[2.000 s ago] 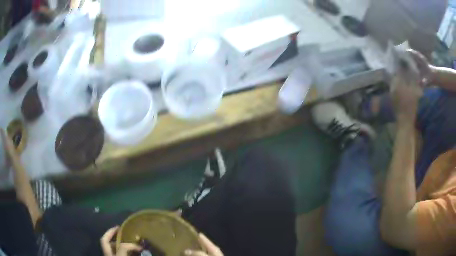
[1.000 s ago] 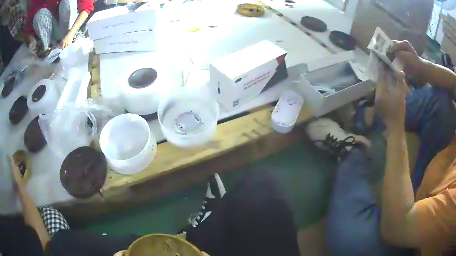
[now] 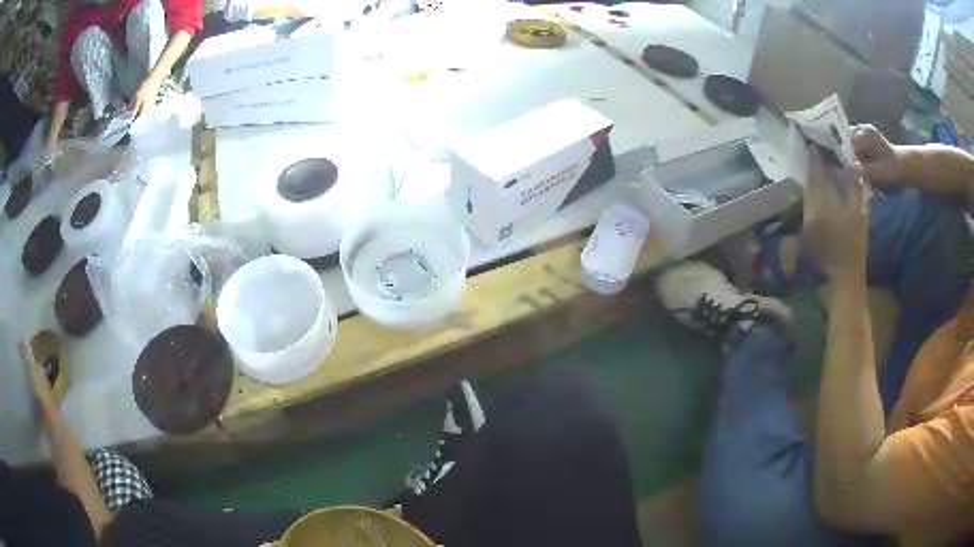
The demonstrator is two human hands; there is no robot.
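Observation:
A mustard-gold round base (image 3: pixel 358 528) is at the bottom edge over my lap, cut off by the picture's edge. Only its upper rim and part of its inside show. A tiny sliver of what looks like my left hand (image 3: pixel 270 544) shows at the base's left rim; its grip cannot be made out. My right hand is below the picture's edge. Whatever is inside the lower part of the base is hidden.
The table's wooden edge (image 3: pixel 513 310) bears a dark brown base (image 3: pixel 183 378), an open white drum body (image 3: pixel 276 321) and a clear cup (image 3: pixel 404 305). Behind stand a white carton (image 3: pixel 534 176) and a capped drum (image 3: pixel 307 208). A neighbour (image 3: pixel 854 374) at right holds paper.
The gold base and my hands have dropped lower in the picture, so my fingers on the base are nearly all out of view. The table things also sit lower in the picture.

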